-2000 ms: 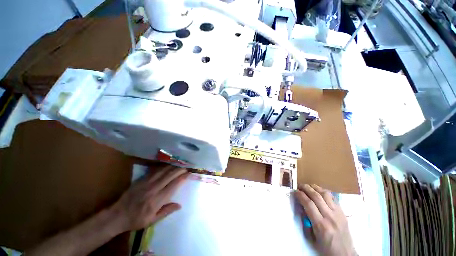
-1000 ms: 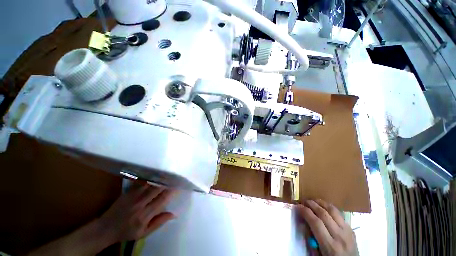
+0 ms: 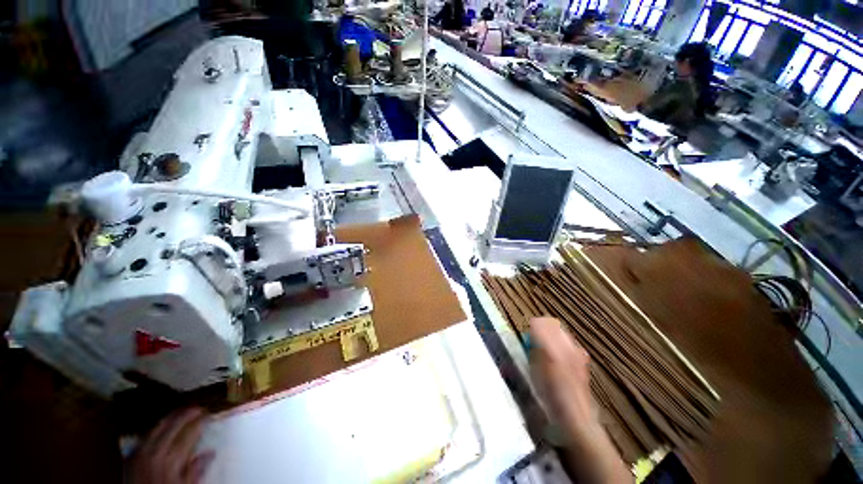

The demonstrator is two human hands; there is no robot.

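Note:
A brown bag panel (image 3: pixel 412 284) lies flat under the white sewing machine head (image 3: pixel 156 312) and the yellow clamp (image 3: pixel 312 342). A white template sheet (image 3: pixel 326 430) with a yellow edge lies in front of the clamp. My left hand (image 3: pixel 172 452) is blurred at the lower left, at the sheet's left end. Whether it holds anything is unclear. My right hand (image 3: pixel 560 373) is at the left edge of the brown strip bundle (image 3: pixel 615 350), with a bit of turquoise showing at its fingers, likely the snips' handle. Its fingertips are partly hidden.
A control screen (image 3: pixel 535 203) stands behind the strips. More brown material (image 3: pixel 729 321) lies right of them. Thread cones (image 3: pixel 352 59) stand behind the machine. A long rail and tables run across the back. A person (image 3: pixel 683 90) is at the far right tables.
The view has swung right and up. My right hand has left the template's right edge and moved right to the strips. My left hand stays near the template's left side.

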